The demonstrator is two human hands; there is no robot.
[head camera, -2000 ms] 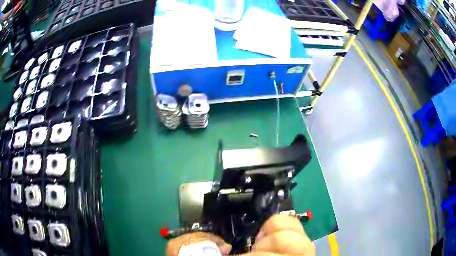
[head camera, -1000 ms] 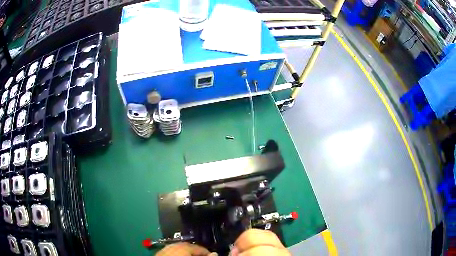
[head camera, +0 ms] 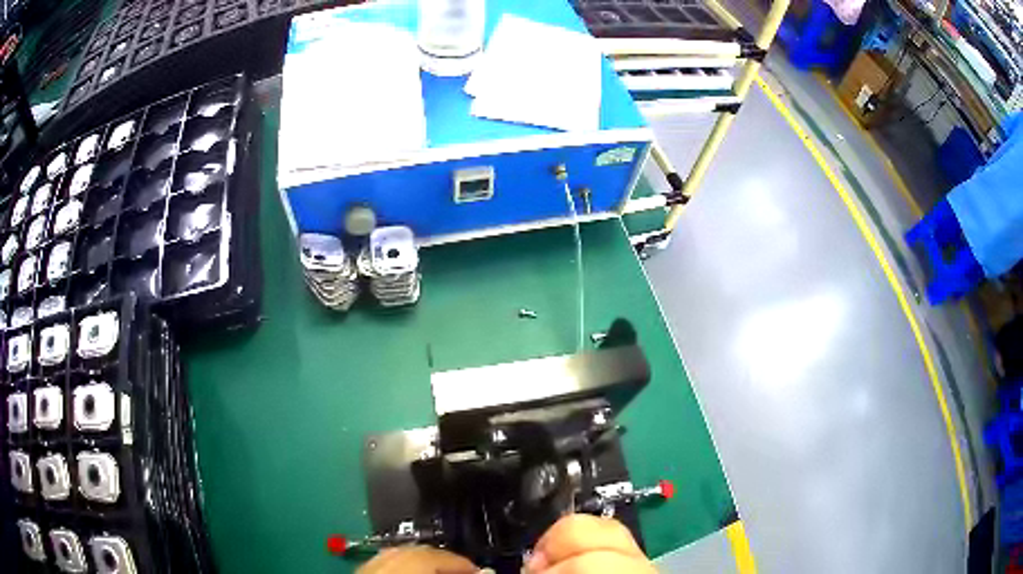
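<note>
The black clamping fixture (head camera: 538, 387) stands at the front of the green-matted bench, with its wide plate upright over a silver base plate (head camera: 393, 480). Side clamps with red tips stick out left (head camera: 338, 545) and right (head camera: 666, 490). My left hand (head camera: 421, 561) is at the fixture's near left, cut off by the bottom edge. My right hand (head camera: 586, 547) is at the fixture's near middle with its fingers bent, also cut off. What either hand holds is hidden. No housing shows inside the fixture.
Black trays (head camera: 132, 392) with silver housings stand at the left. Two stacks of housings (head camera: 393, 267) stand before the blue box (head camera: 426, 202). A thin clear hose (head camera: 580, 269) runs from the box towards the fixture. A small metal piece (head camera: 526, 314) lies on the mat. A grey aisle lies right.
From two seconds ago the view has shifted, and the fixture's wide plate sits at a different tilt. Both hands remain at the fixture's near side. Over the last second little has changed besides a slight view shift.
</note>
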